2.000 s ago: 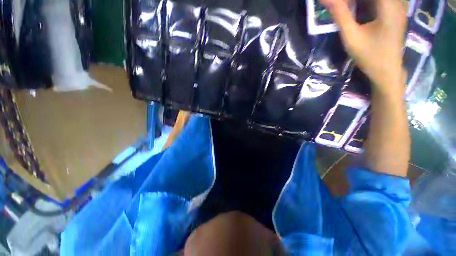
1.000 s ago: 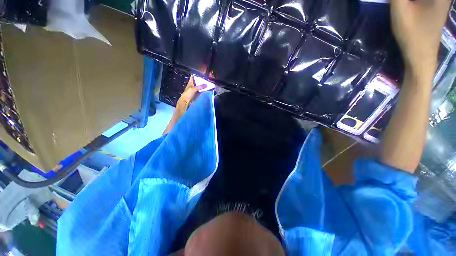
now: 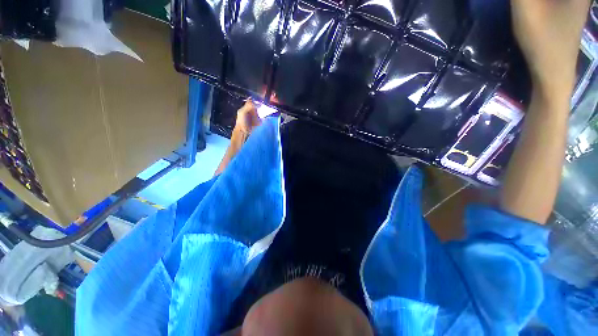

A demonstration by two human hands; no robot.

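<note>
My left hand (image 3: 245, 121) is small in the picture, below the front edge of the glossy black blister tray (image 3: 308, 59). Its fingers are closed on a small, bright white piece (image 3: 265, 110), partly hidden by the tray edge and the coat; glare hides its detail. My right hand (image 3: 555, 36) is at the top right over the tray, with its fingers cut off by the upper edge, so what it holds cannot be seen. A white-framed phone housing (image 3: 482, 134) with a dark window lies in a tray pocket at the front right.
A large brown cardboard panel (image 3: 98, 125) stands at left, with a whitish film (image 3: 92, 33) and black trays above it. A blue upright (image 3: 195, 121) and a dark curved bar (image 3: 98, 220) are beside it. Blurred clear plastic (image 3: 577, 197) shows at far right.
Since two seconds ago, the view has shifted and my left hand has appeared with the white piece. My right hand has moved up out of full view; its housing no longer shows.
</note>
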